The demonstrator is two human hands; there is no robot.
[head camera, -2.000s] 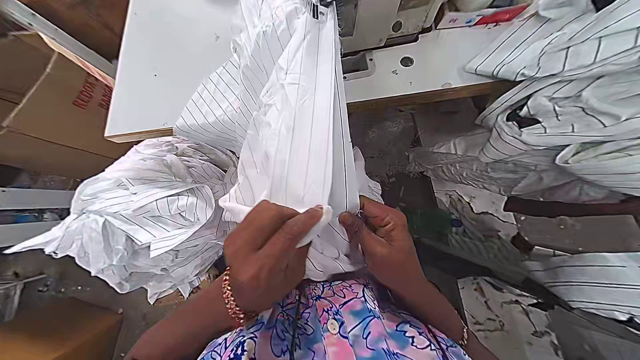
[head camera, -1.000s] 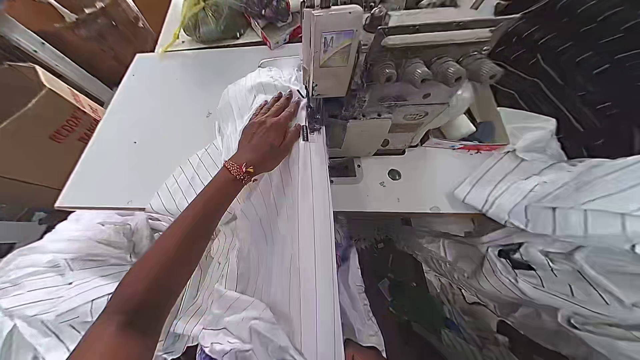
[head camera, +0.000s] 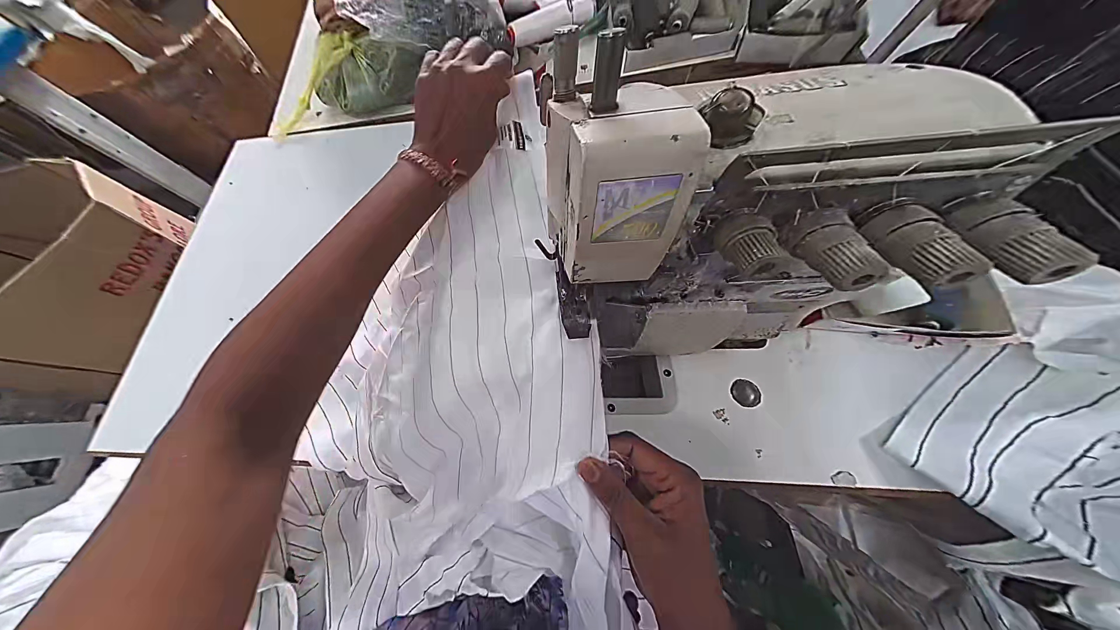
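Note:
White fabric with dark stripes (head camera: 490, 350) runs along the left side of an overlock sewing machine (head camera: 634, 184), its right edge under the presser foot (head camera: 575, 311). My left hand (head camera: 464, 96) reaches far forward and grips the fabric's far end behind the machine head, near a small dark label; its fingertips are partly hidden. Close to the table's front edge, my right hand (head camera: 652, 490) pinches the fabric's right edge between thumb and fingers. The near part of the cloth hangs in folds toward my lap.
More striped fabric (head camera: 1006, 437) lies at the right, and a pile hangs at the lower left. A cardboard box (head camera: 87, 262) stands left of the white table (head camera: 262, 227). Plastic bags (head camera: 376, 70) sit behind it. Several tension knobs (head camera: 840, 249) project from the machine.
My left hand has moved forward from beside the needle area to the fabric's far end. My right hand, barely visible a second ago, now pinches the near edge. The view is closer to the machine.

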